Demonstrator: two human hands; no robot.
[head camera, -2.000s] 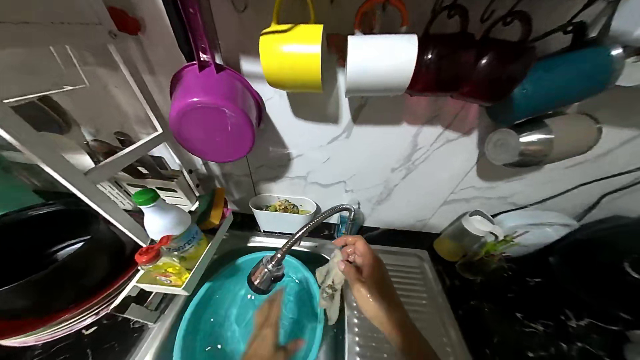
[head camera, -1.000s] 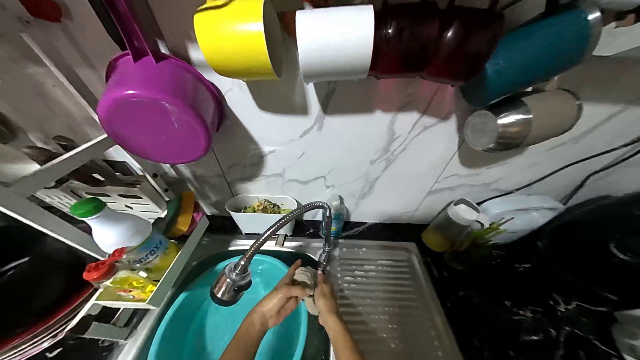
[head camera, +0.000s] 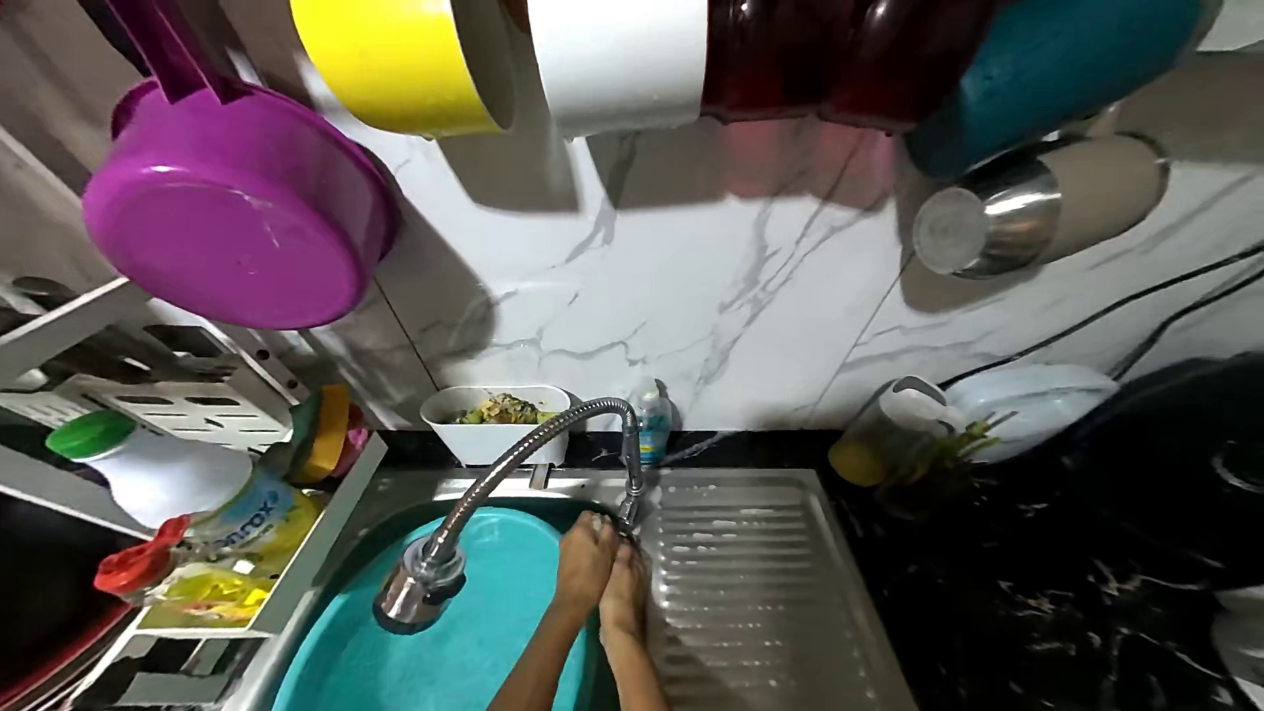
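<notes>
My left hand (head camera: 587, 563) and my right hand (head camera: 623, 591) are side by side at the base of the flexible metal faucet (head camera: 538, 444), over the right rim of a turquoise basin (head camera: 474, 632) in the sink. Their fingers are curled at the faucet base; whether the pale cloth is between them is hidden. The spray head hangs over the basin, left of both hands. To the right lies the ribbed steel drainboard (head camera: 736, 583), wet with drops.
A white tub of food scraps (head camera: 499, 439) and a small bottle (head camera: 652, 420) stand behind the faucet. Left is a rack with bottles (head camera: 168, 474). A purple pan (head camera: 237, 207) and mugs (head camera: 617, 69) hang above. A pitcher (head camera: 894, 430) stands right.
My left hand has moved from over the basin to beside my right hand at the faucet base. The pale cloth seen earlier at my hands no longer shows. The view has shifted closer.
</notes>
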